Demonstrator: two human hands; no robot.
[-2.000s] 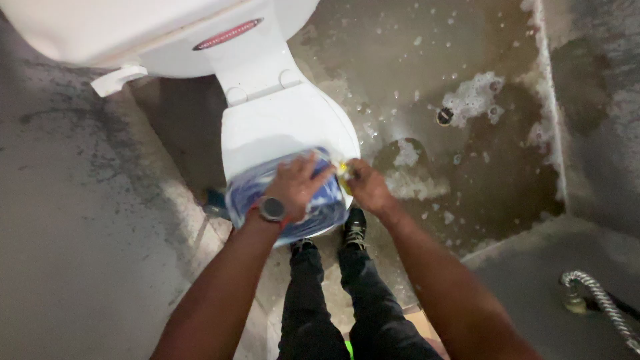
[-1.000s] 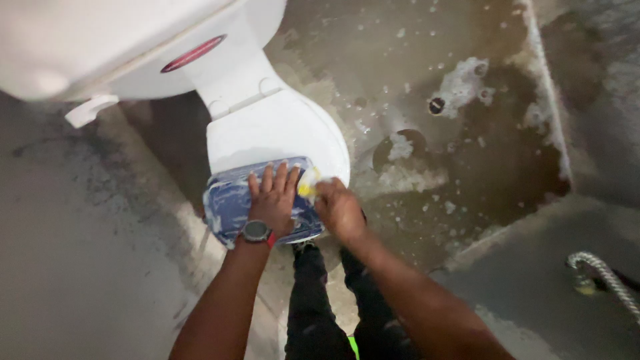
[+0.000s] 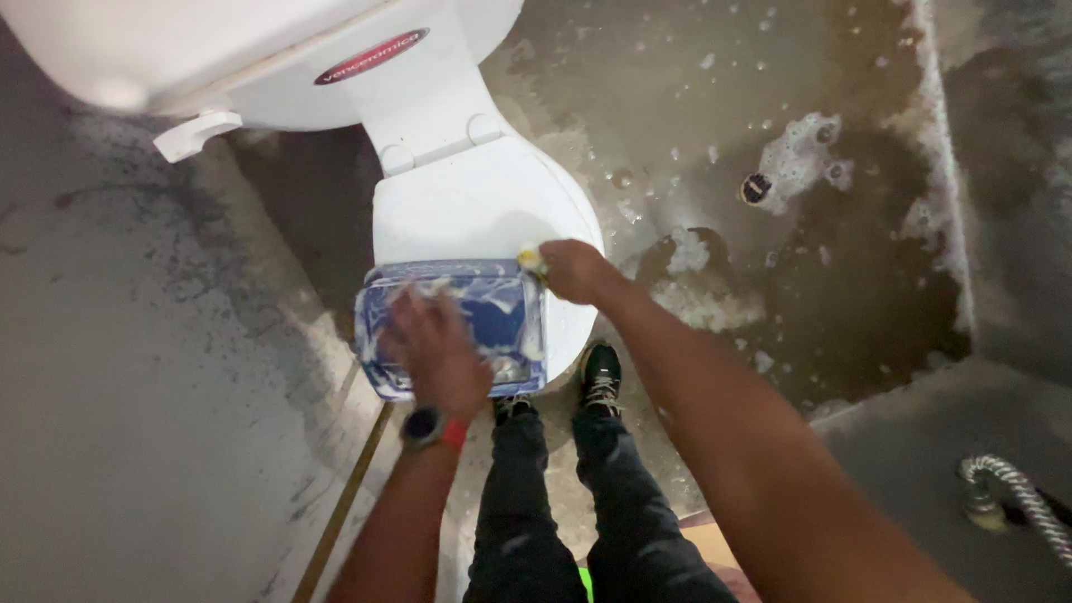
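A blue plastic bin or tray (image 3: 502, 322), streaked with white suds, lies on the front part of the closed white toilet lid (image 3: 469, 201). My left hand (image 3: 435, 352), blurred and wearing a dark watch (image 3: 421, 425) with a red band, is over the bin's soapy surface with its fingers apart; whether it presses on it I cannot tell. At the bin's upper right corner, my right hand (image 3: 572, 270) is closed around a small yellow sponge (image 3: 531, 260), which is mostly hidden by the fingers.
The toilet tank (image 3: 209, 42) with its white flush lever (image 3: 197, 136) stands at the upper left. A floor drain (image 3: 755, 189) beside suds lies in the wet concrete floor at right. A braided hose (image 3: 1017, 494) is at lower right. My shoes (image 3: 601, 377) stand below the bowl.
My left hand has moved left across the bin since one second ago. The right hand still holds the yellow sponge at the bin's right side.
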